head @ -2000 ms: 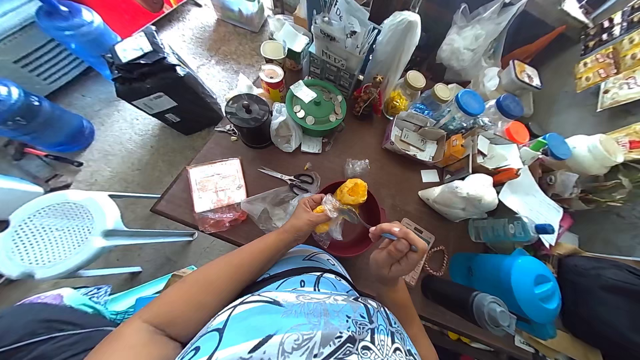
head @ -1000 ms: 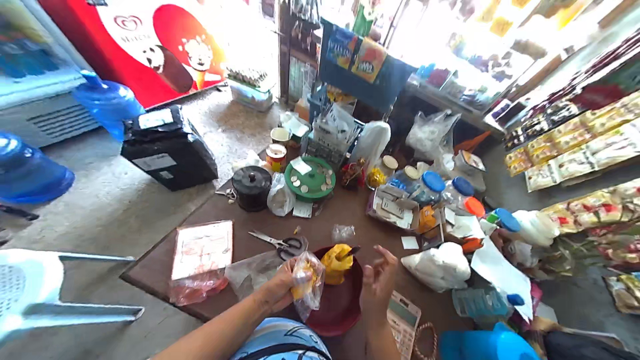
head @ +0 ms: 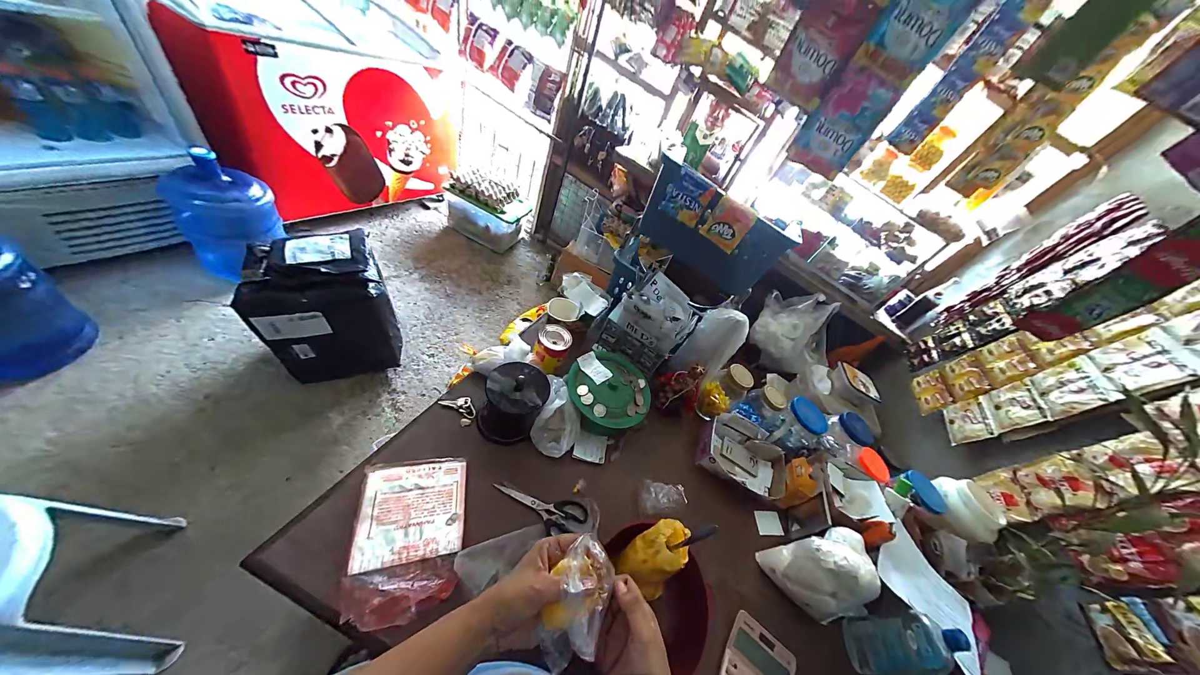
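Observation:
My left hand (head: 525, 586) holds a small clear plastic bag (head: 583, 591) with a soft yellow substance inside. My right hand (head: 636, 630) pinches the right side of the same bag near its opening. Just right of both hands is a dark red bowl (head: 692, 600), where a larger yellow mass (head: 653, 553) in a bag sits with a dark utensil handle (head: 696, 536) sticking out of it. Black-handled scissors (head: 548, 508) lie behind my left hand, beside flat clear plastic (head: 497, 555).
A pack with red print (head: 412, 511) lies on the left. Farther back stand a black canister (head: 513, 401), a green lid with coins (head: 609, 392) and several jars (head: 806, 422). A white plastic bag (head: 825, 572), a bottle (head: 900, 645) and a calculator (head: 757, 647) are at right.
My right hand, earlier on the utensil and then apart above the bowl, has moved left to the small bag. The utensil now stands in the yellow mass. The view has tilted up.

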